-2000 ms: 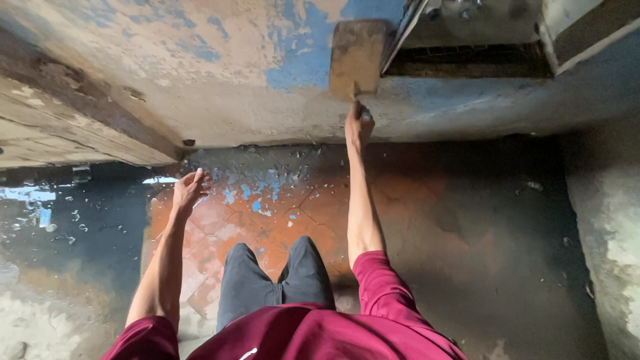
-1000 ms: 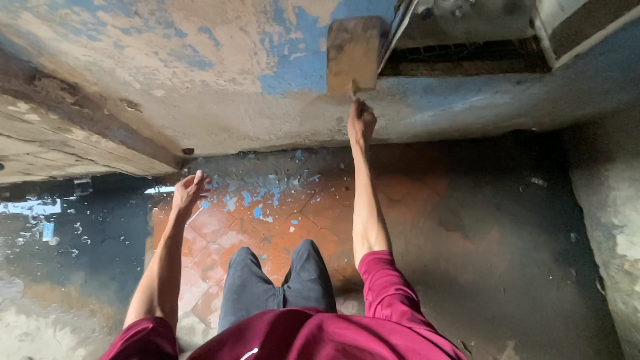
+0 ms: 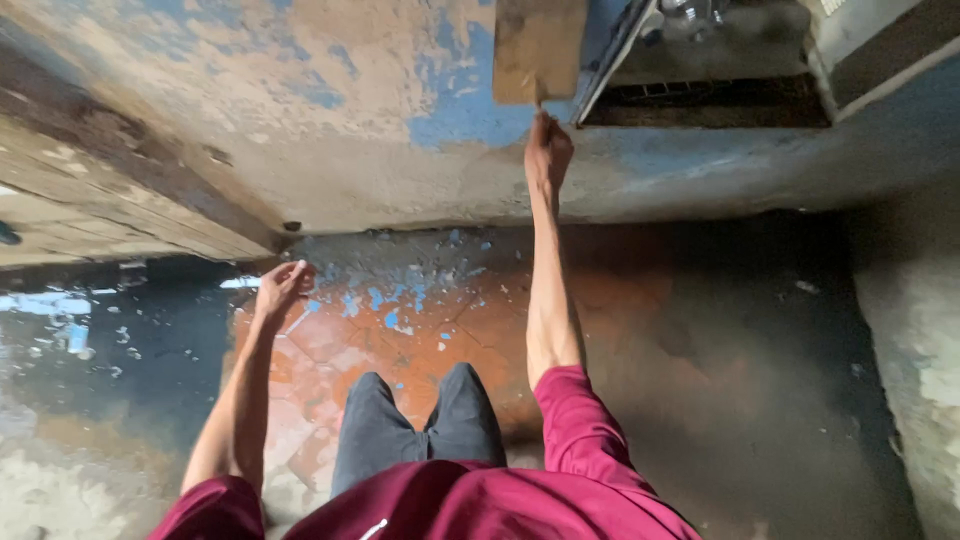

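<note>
My right hand [image 3: 549, 150] reaches up to the peeling wall [image 3: 360, 82], closed round the thin handle of a broad, flat, brownish scraper-like tool [image 3: 538, 56]. The tool's rectangular face lies against or just in front of the blue paint, left of a recess in the wall; exact contact cannot be told. My left hand [image 3: 286, 285] is low at the left, above the floor near the foot of the wall, its fingers loosely bent with no object seen in them. Blue paint flakes [image 3: 391, 319] are scattered over the reddish tiled floor [image 3: 457, 349] between my arms.
A recess with a dark lower ledge [image 3: 705, 105] and clear glass-like or plastic items [image 3: 694, 15] is at upper right. A wooden door or frame [image 3: 112, 172] borders the left. Dark, shiny, wet-looking floor [image 3: 150, 322] lies at left; a rough wall [image 3: 915, 337] stands at right.
My right hand and the flat tool have moved farther up the wall, beside the recess. My left hand stays in about the same place.
</note>
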